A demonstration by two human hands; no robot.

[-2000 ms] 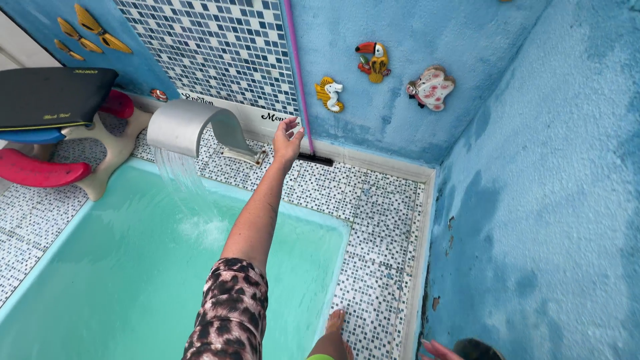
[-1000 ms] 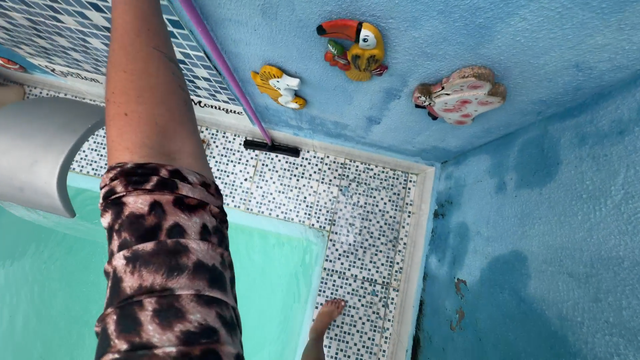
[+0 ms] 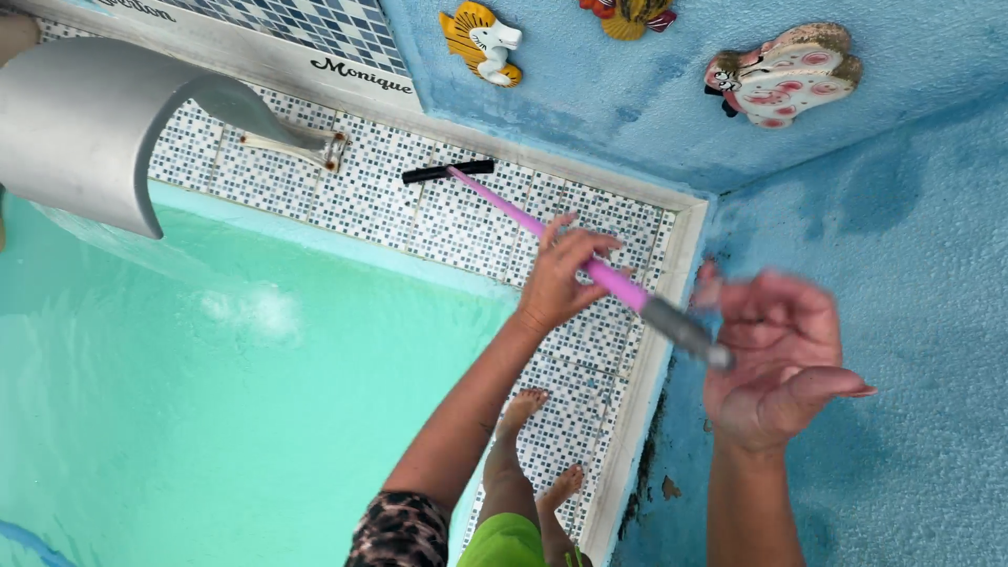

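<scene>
My left hand [image 3: 563,272] grips the pink pole [image 3: 508,206] of a floor squeegee around its middle. The pole slants down to a black squeegee head [image 3: 448,172], which rests on the mosaic-tiled ledge. Its upper end has a grey handle [image 3: 679,327] with a rounded tip. My right hand [image 3: 772,354] is just right of that tip, palm up, fingers apart and slightly curled, blurred by motion; it does not appear to hold the pole.
The pool [image 3: 260,425] lies left of the narrow tiled ledge [image 3: 587,339] where my bare feet stand. A metal waterfall spout [image 3: 87,126] arches over the water. Blue walls [image 3: 906,260] meet at a corner, with a seahorse ornament [image 3: 484,43] and a spotted fish-like ornament [image 3: 787,75].
The squeegee leaned against the wall before; now its pole slants toward me in my left hand. My right hand has come up beside the handle. The view has shifted.
</scene>
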